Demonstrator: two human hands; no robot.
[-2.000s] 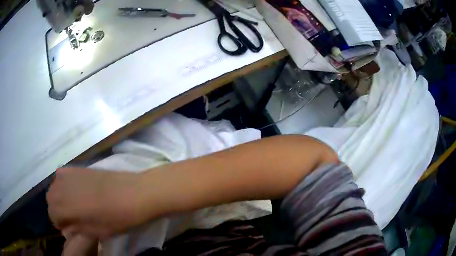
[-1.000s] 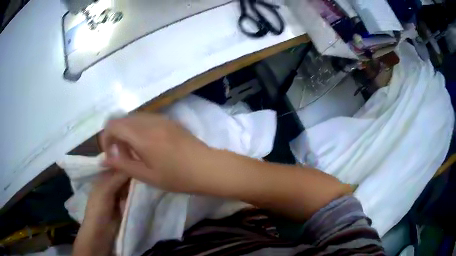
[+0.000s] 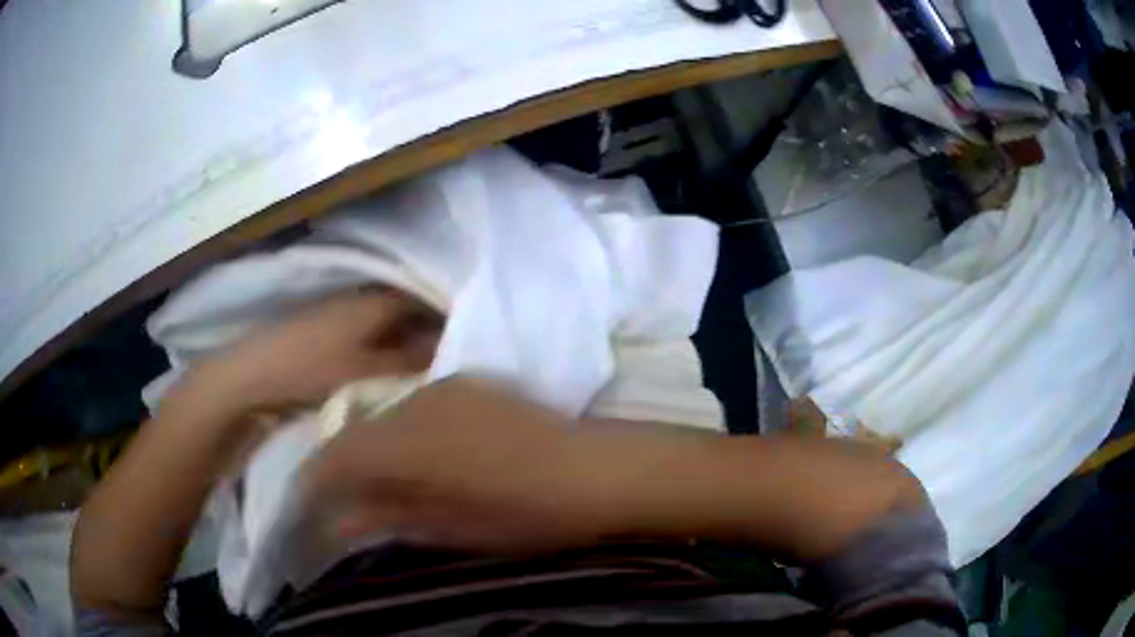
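Note:
A white garment [image 3: 523, 274] lies bunched on the lap below the table edge, with a cream part [image 3: 660, 380] at its right. My left hand [image 3: 330, 348] is in the cloth, its fingers hidden under a fold. My right hand [image 3: 398, 460] is blurred and lies nearer my body, over the cloth. A small cream bunch of fabric shows between the two hands. What the fingers of either hand grip cannot be made out.
The white table [image 3: 411, 75] with its wooden edge runs across the top. Black scissor handles [image 3: 734, 10] show at the top edge. Papers and a box stand at upper right. More white cloth [image 3: 996, 361] hangs at right.
My hands have moved apart, and the garment now lies spread and folded over around them. The view has shifted down, so the machine's needle area and most of the scissors are out of view.

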